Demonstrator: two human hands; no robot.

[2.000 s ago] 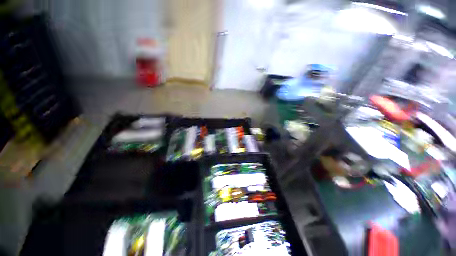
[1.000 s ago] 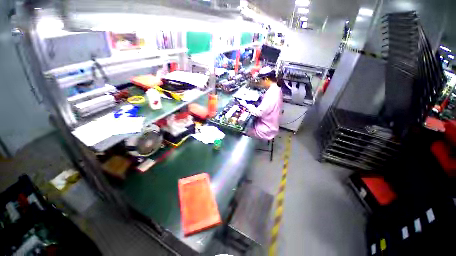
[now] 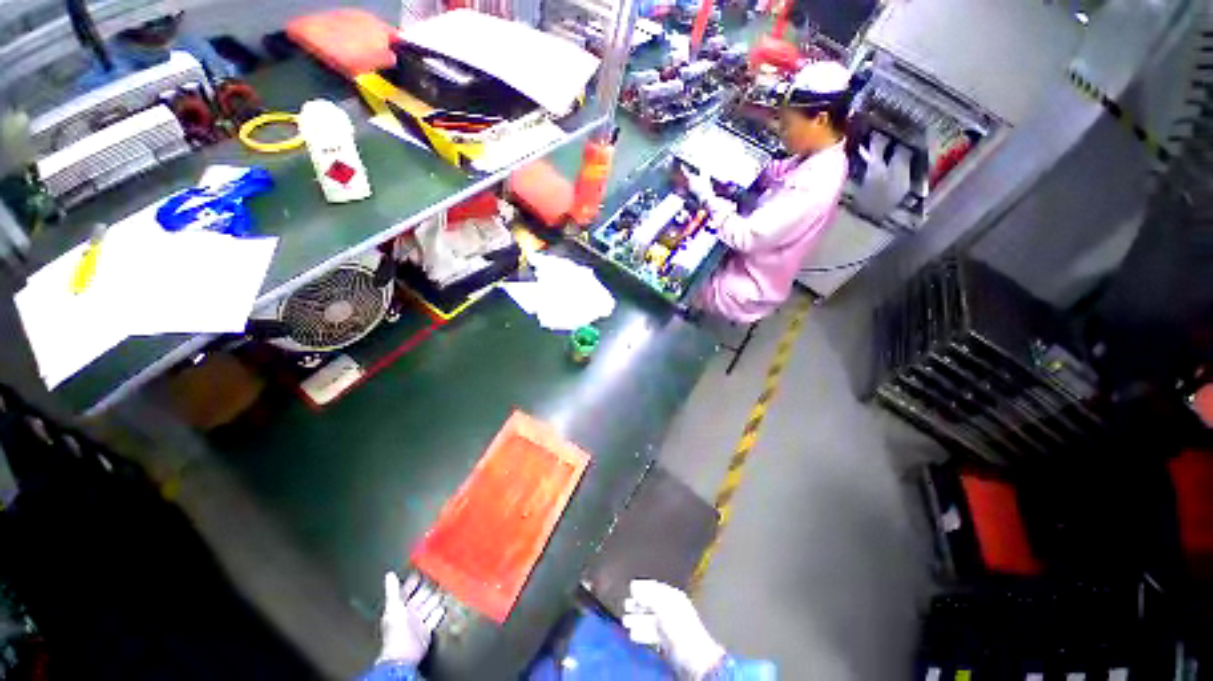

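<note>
A flat red-orange foam pad lies on the dark green bench mat. My left hand, in a white glove, is at the pad's lower left corner with its fingers spread; whether it touches the pad is unclear. My right hand, also in a white glove, is to the right of the pad, past the bench edge, with its fingers partly curled and nothing visible in it. A small green cup stands on the mat beyond the pad.
Crumpled white paper, a round fan and a black parts box stand behind the pad. A pink-clothed person works at a board at the back right. Black trays are stacked at right.
The view has turned from the black trays of boards to the bench and moved closer. Both my hands have come into view at the bottom. The foam pad now appears turned.
</note>
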